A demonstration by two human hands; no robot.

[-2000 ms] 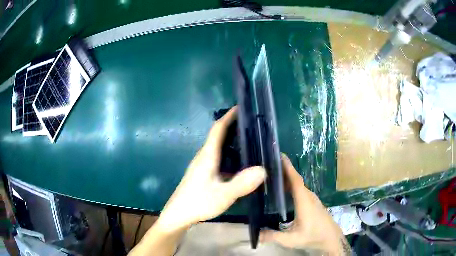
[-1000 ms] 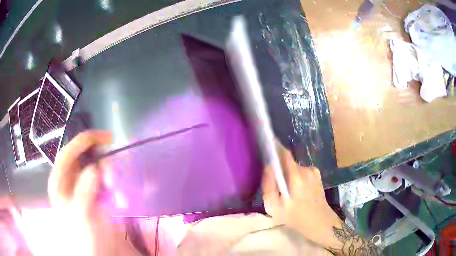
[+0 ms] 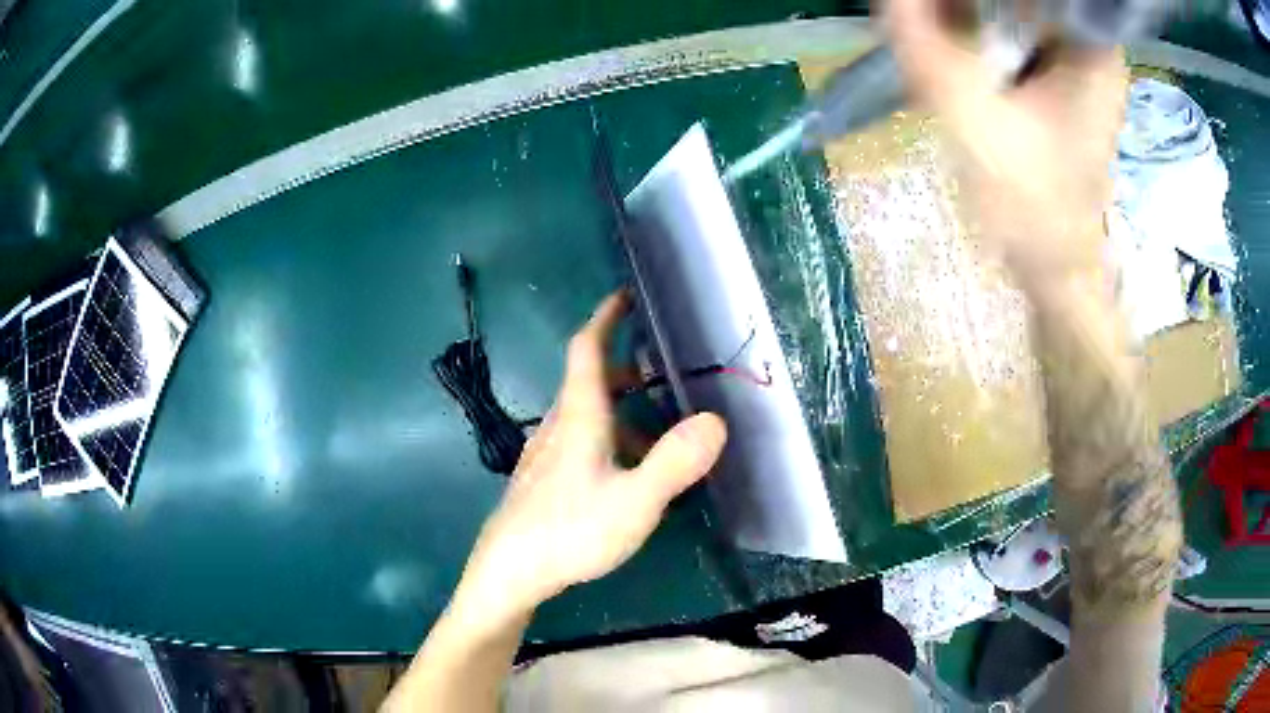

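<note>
My left hand (image 3: pixel 599 453) grips the black back housing (image 3: pixel 609 174), seen edge-on and tilted up. A solar panel (image 3: pixel 724 320) lies just right of it, its whitish back showing. Thin dark and reddish lead wires (image 3: pixel 745 372) cross the panel back. The output cable (image 3: pixel 478 404) lies in a tied black bundle left of my left hand, its plug end pointing away. My right hand (image 3: pixel 1024 126), blurred at the top edge, holds the grey dispensing gun (image 3: pixel 852 100), its pale nozzle pointing at the panel's far end. The gun's body is partly cut off.
Overlapping panels (image 3: pixel 119 369) lie at the left, cells up. A tan cardboard sheet (image 3: pixel 961 432) with shiny residue lies at the right, partly under my right arm, with a crumpled white cloth (image 3: pixel 1170 209) on it. A pale metal strip (image 3: pixel 348 132) edges the green surface.
My left hand has come back from the left onto the housing. My right hand has let go of the panel and now holds the gun. The panel lies lower, and the cable bundle is on the green surface.
</note>
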